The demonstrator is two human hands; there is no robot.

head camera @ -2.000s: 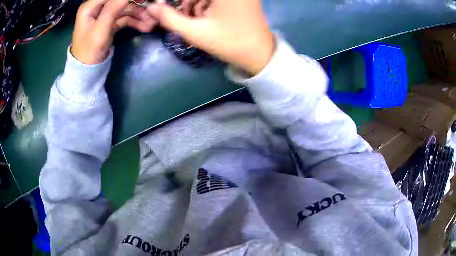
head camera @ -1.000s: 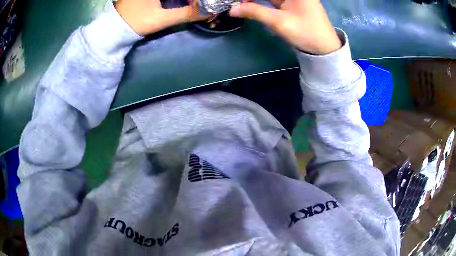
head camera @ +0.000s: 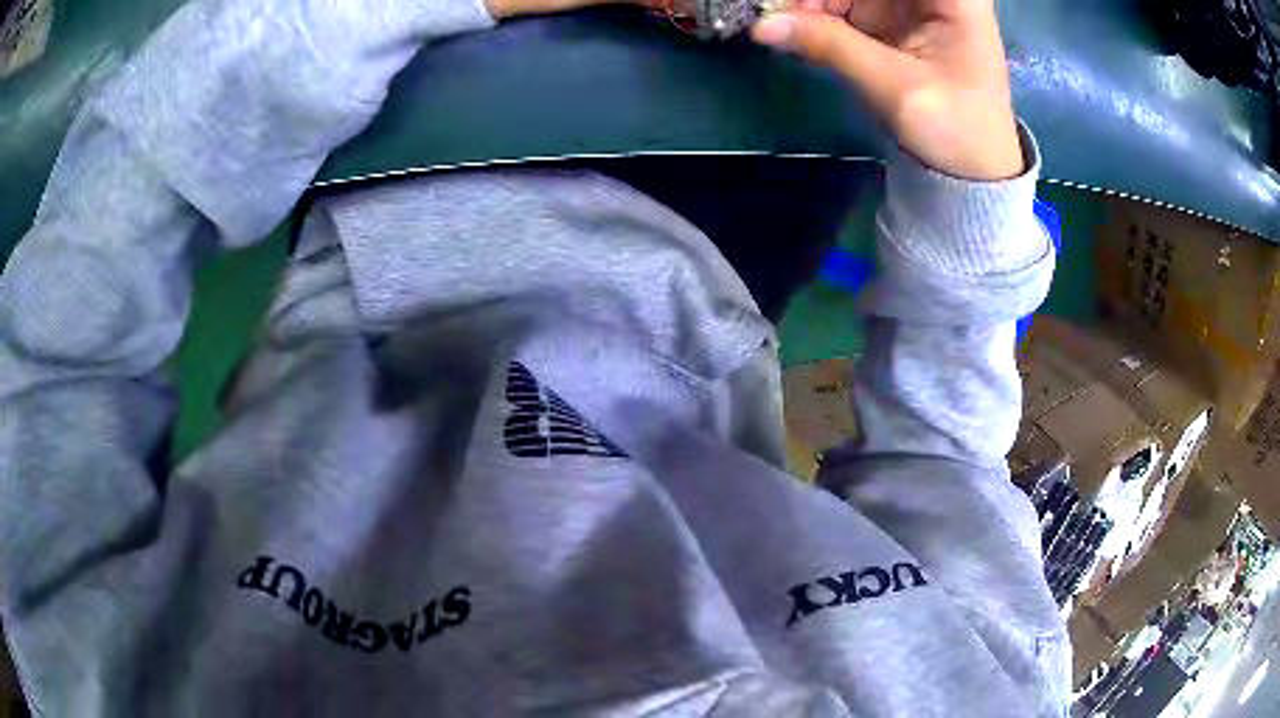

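Observation:
A small silvery patterned part (head camera: pixel 724 14), perhaps a circuit board, shows at the top edge, cut off by the frame. Thin reddish wires lie at its left side. My right hand (head camera: pixel 920 70) holds it from the right, thumb on its near edge. Of my left hand (head camera: pixel 555 6) only a strip near the wrist shows at the top edge; its fingers are out of the picture. Whether a black housing lies under the part cannot be seen.
The green bench top (head camera: pixel 590 98) curves across the top, its edge close to my body. A dark tangle (head camera: pixel 1224 35) lies at the top right. Cardboard cartons (head camera: pixel 1179 288) with black and white parts stand at the right, beside a mostly hidden blue stool (head camera: pixel 1044 225).
The view has swung right and the hands sit higher in the picture. My left hand has mostly left the frame. The silvery part, barely visible at first, now shows by my right thumb.

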